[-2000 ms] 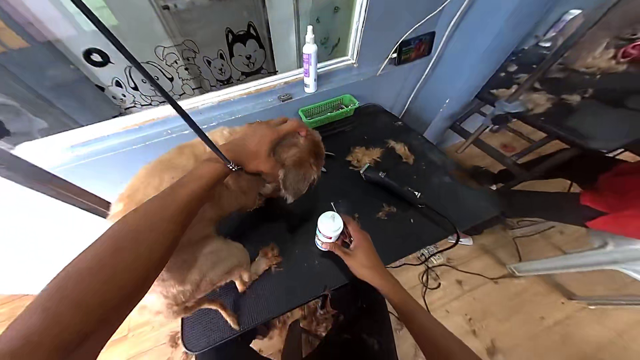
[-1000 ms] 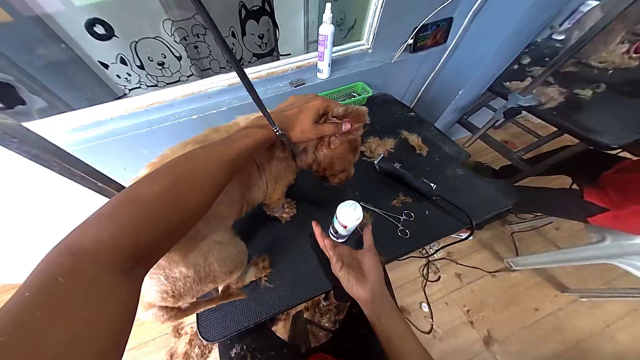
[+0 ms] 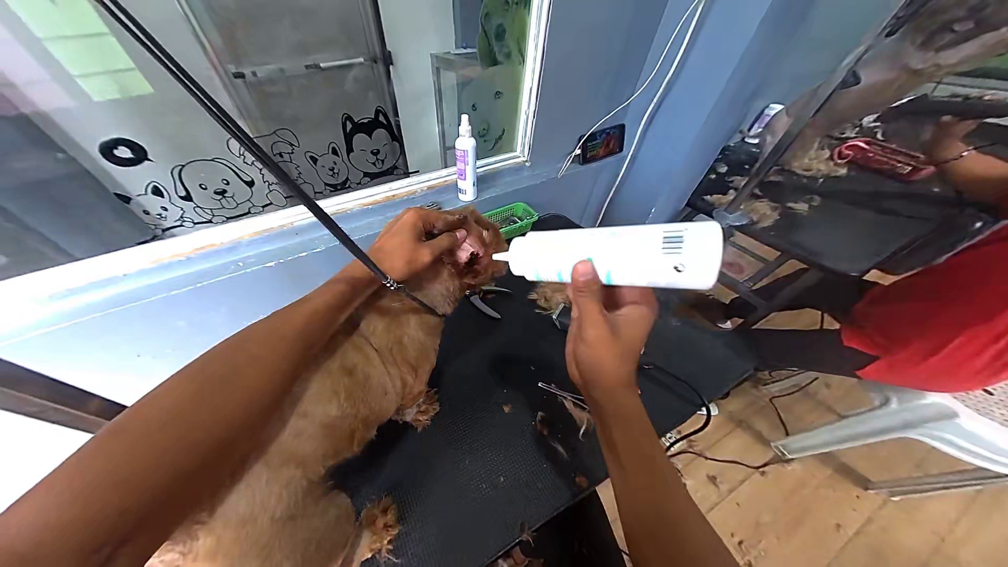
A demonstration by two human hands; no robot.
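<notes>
A tan dog (image 3: 370, 362) with short-clipped fur is on the black grooming table (image 3: 488, 449). My left hand (image 3: 417, 244) pinches its ear flap back, so the pink inside of the ear (image 3: 468, 248) shows. In my right hand (image 3: 610, 331) lies a white squeeze bottle (image 3: 622, 253), held on its side, its narrow nozzle pointing left close to the ear; contact cannot be told. Beneath the dog's head are curved metal blades or handles (image 3: 484, 303), partly hidden. The thin metal shafts of a tool (image 3: 561, 391) lie near my right wrist.
A black grooming arm or strap (image 3: 276, 169) slants over my left wrist. A spray bottle (image 3: 466, 161) stands on the ledge above a green basket (image 3: 512, 219). Cut fur (image 3: 551, 295) and a black cord (image 3: 693, 394) lie at the right. A person in red (image 3: 937, 315) is beside another table (image 3: 835, 228).
My right hand has raised the white bottle from low over the table to beside the dog's ear and tipped it sideways. My left hand now holds the ear flap back. The view has moved closer.
</notes>
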